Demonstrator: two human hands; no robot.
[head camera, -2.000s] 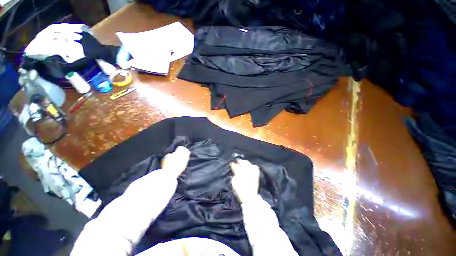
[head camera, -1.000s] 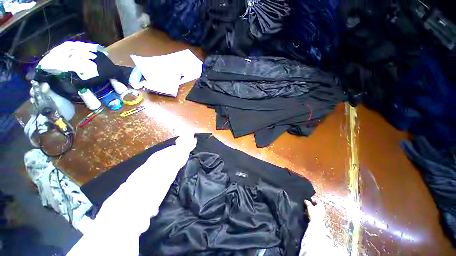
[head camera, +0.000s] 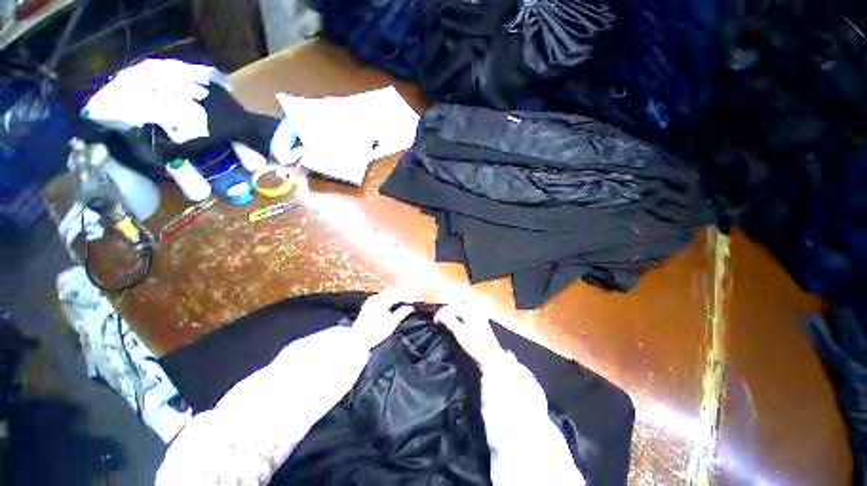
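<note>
A black coat or dress (head camera: 589, 394) lies inside out before me, its wide matte hem or facing around a shiny, wrinkled black lining (head camera: 418, 399). My left hand (head camera: 382, 318) grips its far edge near the middle, fingers bent over the cloth. My right hand (head camera: 464, 321) grips the same edge just to the right, a small gap between the hands. The cloth between them is gathered. The glare makes both hands look washed out. The near part of the garment is cut off by the picture's lower edge.
A garment pile (head camera: 561, 228) lies beyond the garment. Paper sheets (head camera: 333, 128), a tape roll (head camera: 274, 180), a yellow cutter (head camera: 273, 211), a thread spool (head camera: 188, 178) and a spray bottle (head camera: 128, 190) are at left. Dark bundles (head camera: 646, 66) line the back. Patterned cloth (head camera: 119, 356) hangs at the left edge.
My right hand has moved from the garment's right side to the middle of the far edge, beside my left hand. The lining has shifted, and the small label no longer shows.
</note>
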